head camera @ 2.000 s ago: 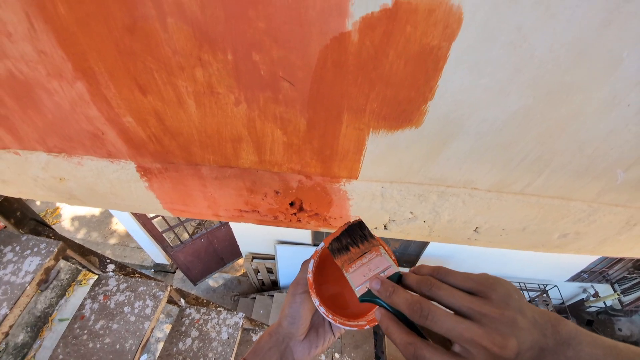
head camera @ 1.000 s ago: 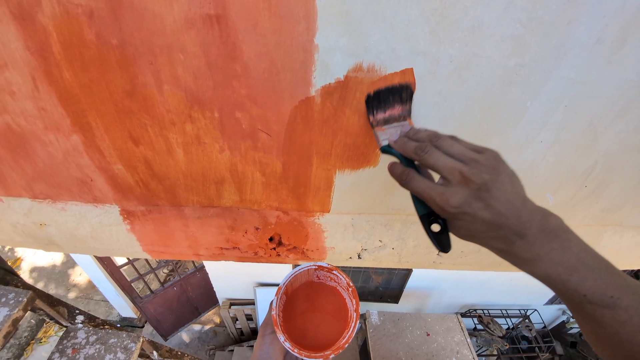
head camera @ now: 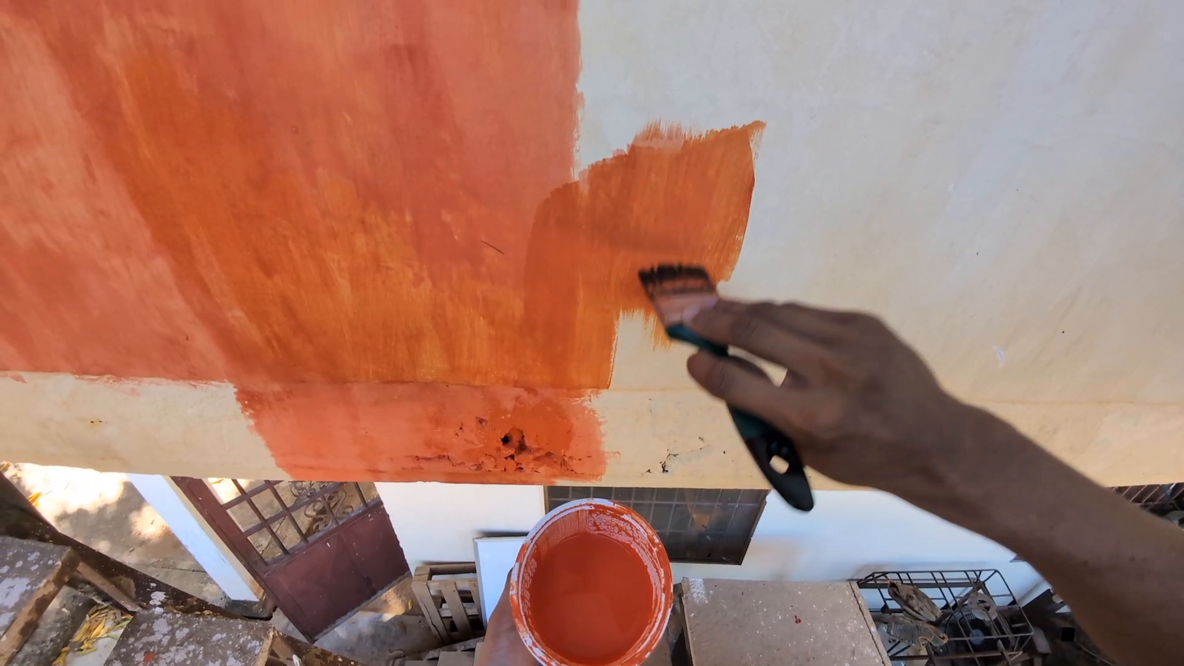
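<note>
My right hand (head camera: pixel 823 379) grips a flat paintbrush (head camera: pixel 731 370) with a dark green handle, its dark bristles at the wet orange paint on the wall (head camera: pixel 925 203). Fresh darker orange paint (head camera: pixel 647 213) overlaps a paler coral coat and reaches onto the cream surface at the right. Below, my left hand (head camera: pixel 502 629), mostly hidden, holds a round tub of orange paint (head camera: pixel 592 592), its rim smeared. A small damaged, pitted spot (head camera: pixel 513 439) shows in the painted lower band.
Paint-spattered boards (head camera: pixel 185 638) lie at the lower left. Far below are a maroon metal door (head camera: pixel 338 564), a barred window (head camera: pixel 661 523), a wooden crate (head camera: pixel 449 601), a brown board-like top (head camera: pixel 782 620) and a black wire rack (head camera: pixel 943 610).
My right hand has taken the brush from the tub to the wall, then lower on it over the last second. Orange paint now covers part of the cream area the brush passed over.
</note>
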